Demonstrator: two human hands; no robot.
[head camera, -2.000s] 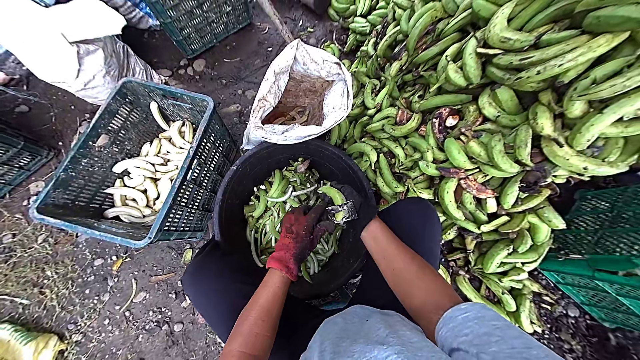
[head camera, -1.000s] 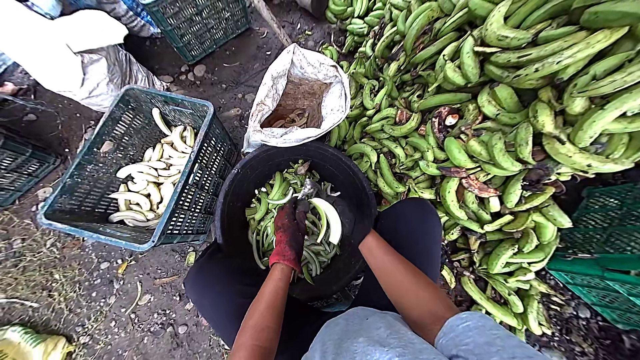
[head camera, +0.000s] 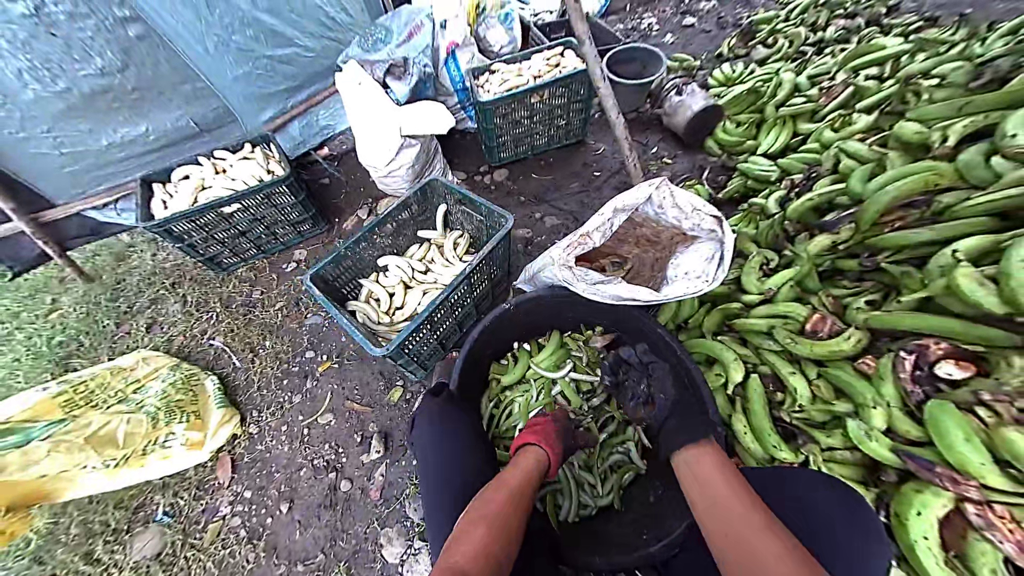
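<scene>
My left hand (head camera: 556, 440), in a red and black glove, is low over green plantain peels (head camera: 596, 472) in a round black tub (head camera: 500, 324); its fingers are partly hidden and what they hold is unclear. My right hand (head camera: 652, 396), in a dark, soiled glove, lies by the tub's right inner side, fingers apart, with no plantain seen in it. Peeled pale plantains (head camera: 408, 284) lie in a green plastic crate (head camera: 488, 240) left of the tub. Unpeeled green plantains (head camera: 896, 320) are heaped at the right.
An open white sack (head camera: 696, 264) with brown matter inside touches the tub's far rim. Behind stand more crates of peeled plantains (head camera: 216, 180), a grey bucket (head camera: 634, 72) and a slanting pole (head camera: 604, 88). A yellow sack (head camera: 120, 424) lies on the ground at left.
The pale peeled plantain that was at my hands one second ago is no longer there. My hands have moved apart. The view has shifted to show more crates at the back and left.
</scene>
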